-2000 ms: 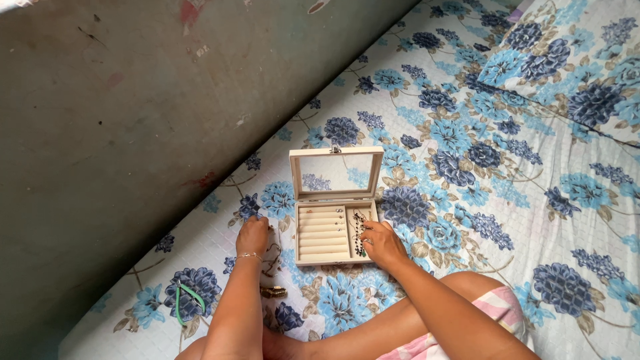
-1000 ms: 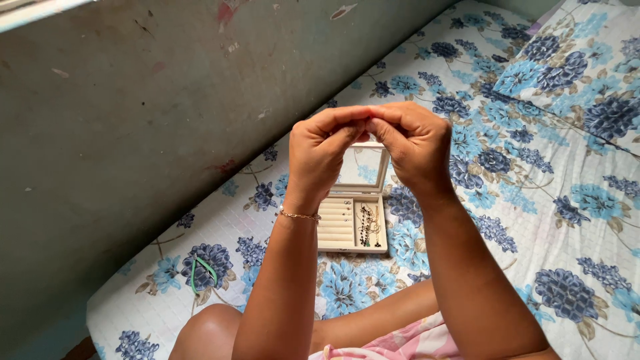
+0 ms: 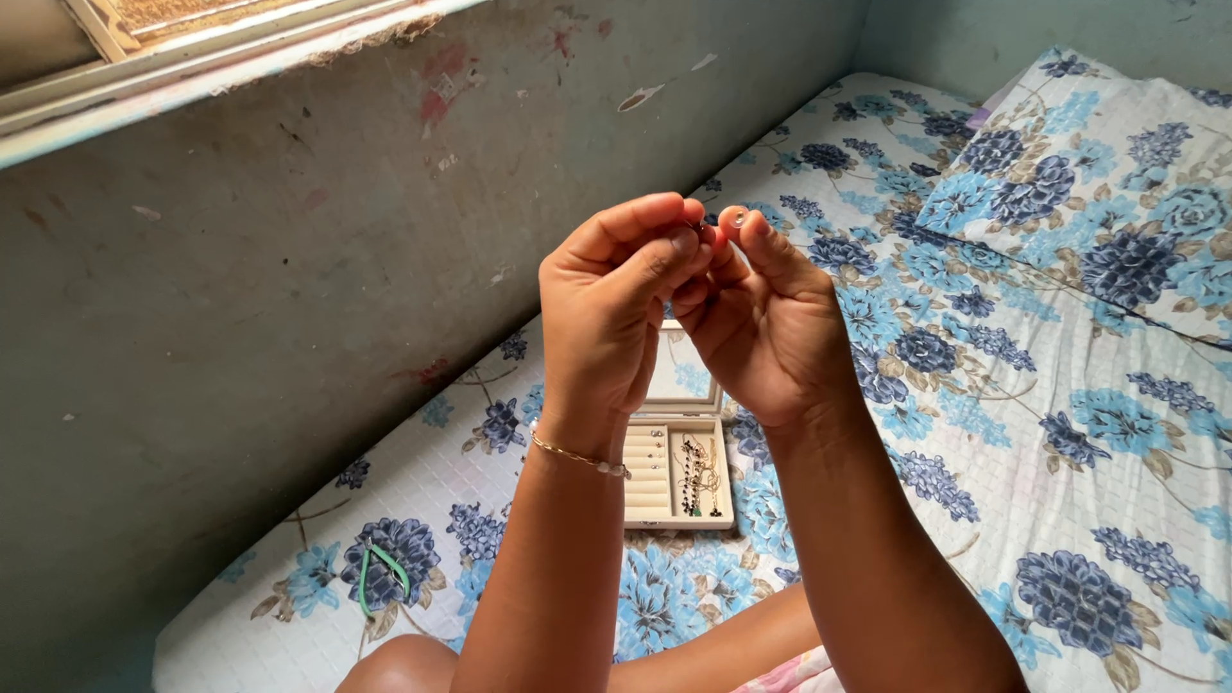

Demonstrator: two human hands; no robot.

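My left hand [image 3: 616,289], with a gold bracelet [image 3: 577,454] at its wrist, is raised and pinches a small dark piece, perhaps an earring [image 3: 700,231], between thumb and fingers. Touching it, my right hand [image 3: 770,308] holds a tiny clear disc, like an earring back [image 3: 739,219], at its fingertips. Below both hands the cream jewelry box [image 3: 679,526] lies with its windowed lid raised. Small earrings sit in its padded rows [image 3: 647,481], partly behind my left forearm. Beaded and chain jewelry [image 3: 695,476] fills the right compartment.
Green-handled pliers [image 3: 383,575] lie on the floral bedsheet [image 3: 539,577] at the lower left. A wall [image 3: 289,269] runs along the bed's left side below a window ledge [image 3: 241,77]. A pillow [image 3: 1088,192] is at the upper right. My legs are at the bottom.
Two seconds ago my right hand was at the box and my left on the sheet; both are now raised together. Since one second ago the right fingertips have parted, showing the clear disc.
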